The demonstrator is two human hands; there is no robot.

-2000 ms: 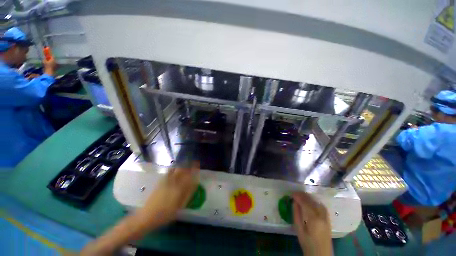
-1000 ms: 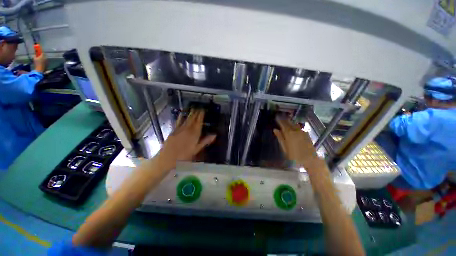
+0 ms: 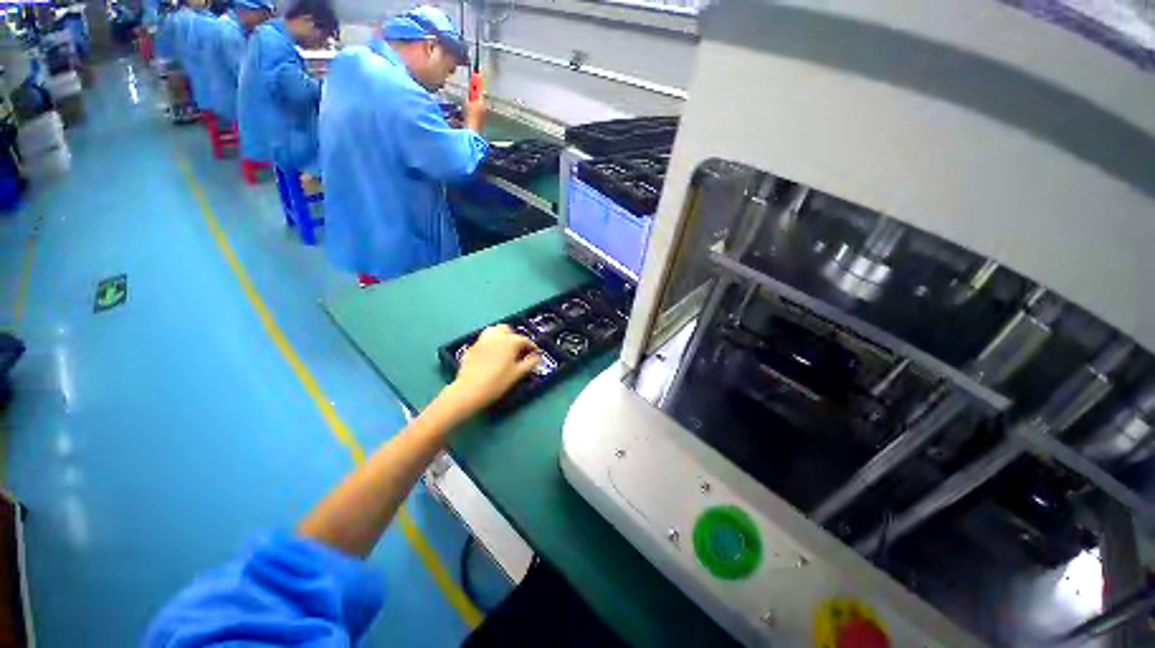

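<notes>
My left hand (image 3: 497, 367) reaches over the long black blister tray (image 3: 517, 403) on the green bench, left of the press machine. Its fingers are bent down at the tray's near end, over the pockets. Whether the fingers hold a part is hidden. Silver-rimmed watch parts (image 3: 573, 343) lie in pockets beyond the hand. My right hand is out of the picture.
The white press machine (image 3: 659, 475) stands at the right, with a green button (image 3: 727, 542) and a red stop button (image 3: 851, 629). A monitor (image 3: 608, 228) with black trays on top stands behind the tray. A person in blue (image 3: 393, 165) works beyond the bench.
The view has turned left. Both hands were inside the machine opening; my left hand is now at the blister tray and my right hand has left the picture.
</notes>
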